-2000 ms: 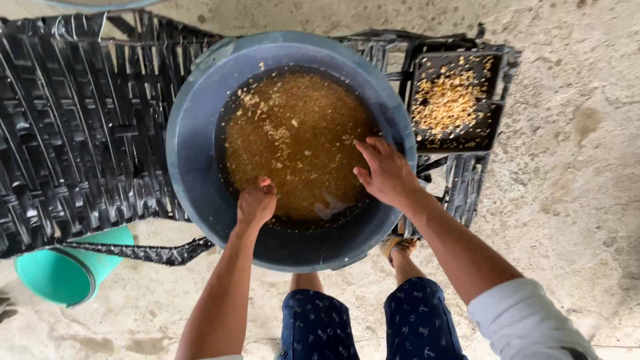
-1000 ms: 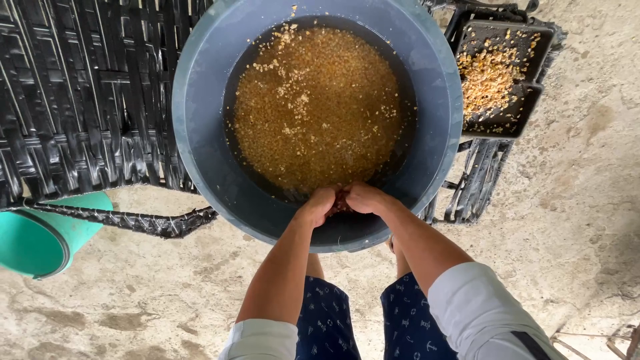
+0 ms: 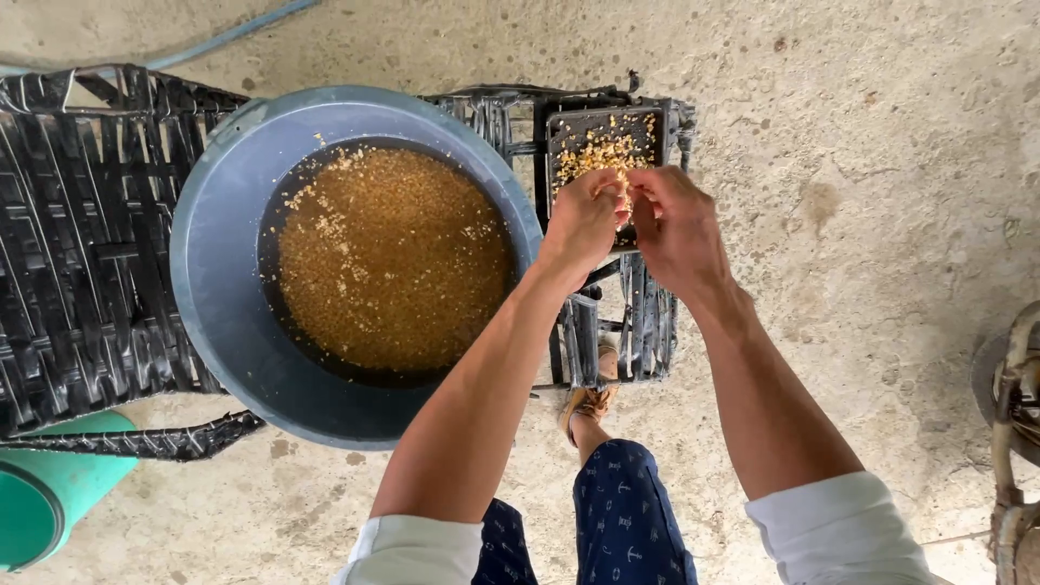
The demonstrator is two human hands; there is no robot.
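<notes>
Both my hands are held together over the near part of a black rectangular tray (image 3: 555, 130) that carries scattered yellow grains (image 3: 605, 150). My left hand (image 3: 581, 223) has its fingers curled, with pale grains at the fingertips. My right hand (image 3: 678, 227) faces it, fingers bent around the same small clump of grains. Left of my hands stands a large blue-grey plastic basin (image 3: 219, 244). In it, soaked golden-brown grains (image 3: 398, 260) lie under murky water, and lighter bits float on top.
A black woven-strip chair or bench (image 3: 81, 268) is under and beside the basin. Lower left lies a green bucket (image 3: 81, 471). A blue hose (image 3: 236, 34) crosses the concrete floor (image 3: 837, 97) at the top. A curved frame (image 3: 1007, 422) stands at the right edge.
My hands were together at the basin's near edge one second ago and are now over the black tray to the right. Two seconds ago they were apart, over the basin. The view has shifted.
</notes>
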